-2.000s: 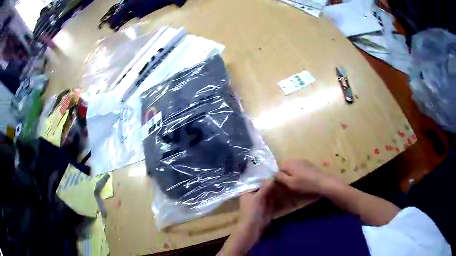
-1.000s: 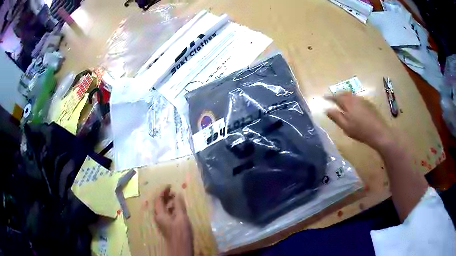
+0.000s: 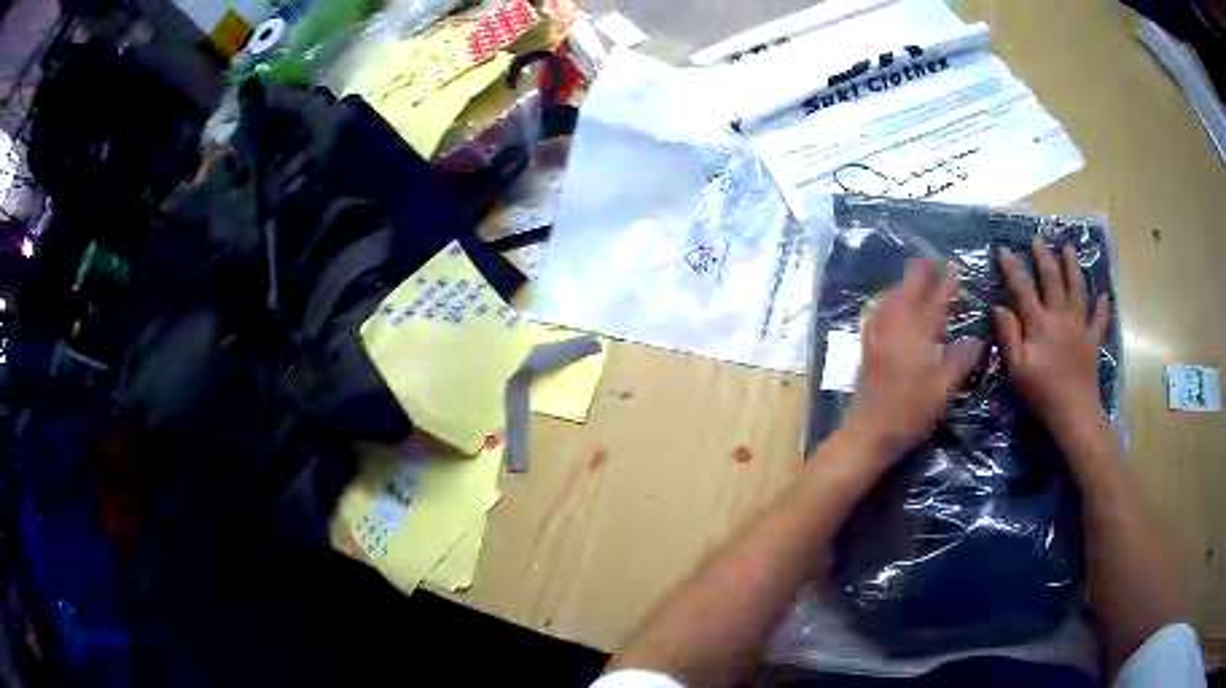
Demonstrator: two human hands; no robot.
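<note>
A dark grey garment (image 3: pixel 941 551) lies folded inside a clear glossy poly bag (image 3: pixel 820 632) on the right part of the table, near its front edge. My left hand (image 3: pixel 910 352) lies on the bag's upper left part, slightly blurred, and covers the badge area. My right hand (image 3: pixel 1054 329) lies flat on the upper right part, fingers spread. Neither hand grips anything that I can see. A white patch (image 3: pixel 842 360) shows at the bag's left side.
Printed white bags (image 3: pixel 928 128) and a whitish flat bag (image 3: pixel 645 229) lie behind and left. Yellow paper slips (image 3: pixel 444 336) and a grey strip (image 3: pixel 518 403) lie further left, beside piled dark garments (image 3: pixel 229 376). A small white-green card (image 3: pixel 1193 389) lies at the right.
The view has turned left. Both hands have moved from beside the filled bag onto its top. The bag now lies straighter in view. The snips have left the picture.
</note>
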